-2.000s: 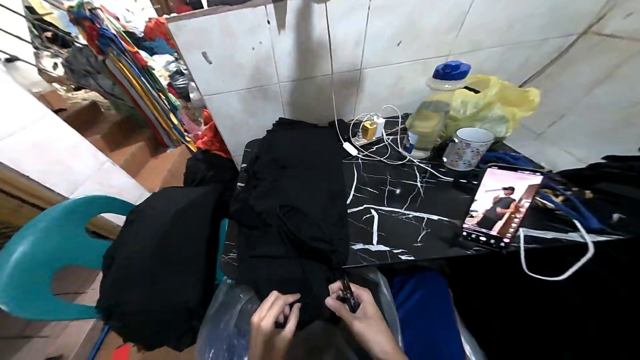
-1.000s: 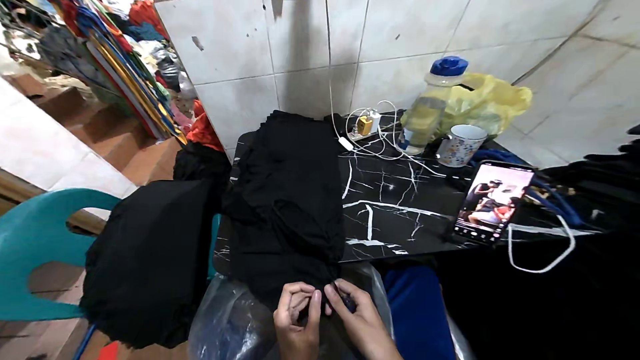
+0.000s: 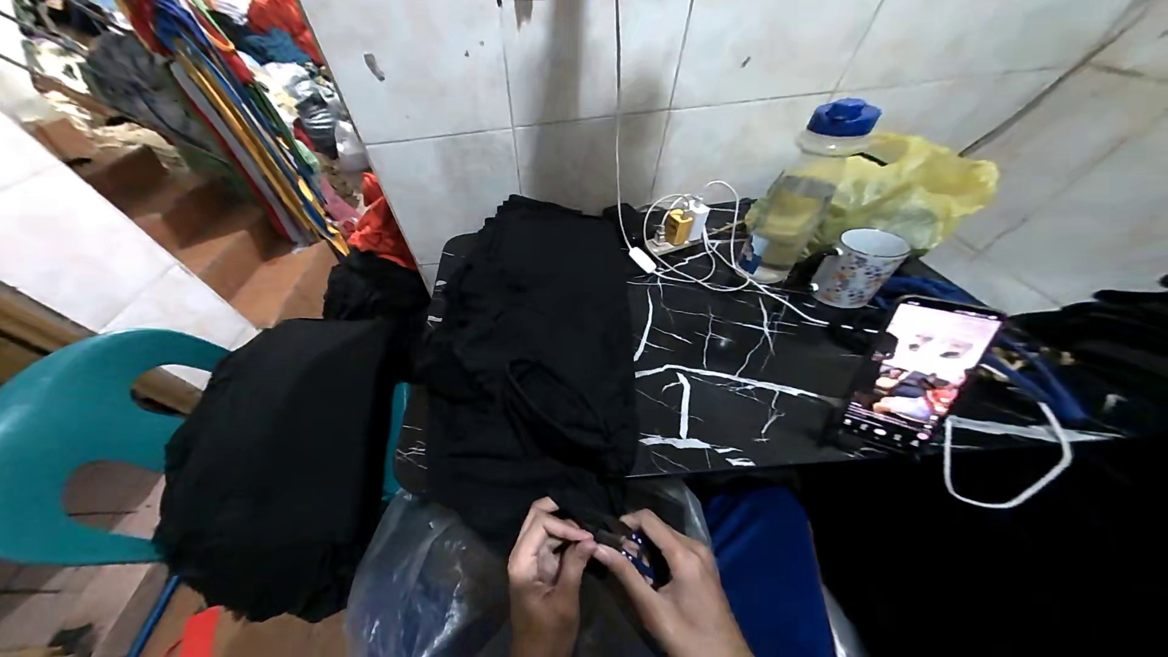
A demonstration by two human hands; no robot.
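Observation:
Black folded cloth [image 3: 557, 319] lies along the left part of the black marble-patterned table, its near end hanging over the front edge. At that end, my left hand [image 3: 547, 570] pinches the fabric between thumb and fingers. My right hand [image 3: 671, 575] is beside it, thumb tip close to the left one, fingers curled round a small dark object with light dots [image 3: 639, 555]; what it is cannot be told. A clear plastic bag [image 3: 429, 575] spreads beneath the hands.
A pile of black cloth [image 3: 283, 456] rests on a teal plastic chair [image 3: 55, 438]. On the table are a lit phone [image 3: 922, 374], a patterned mug [image 3: 860, 266], a blue-capped bottle [image 3: 803, 201], a yellow plastic bag [image 3: 922, 187] and white cables with chargers [image 3: 684, 228].
Two seconds ago my hands were farther apart, the right one holding a dark object upright; now they are together at the cloth's near end. The picture on the phone has changed.

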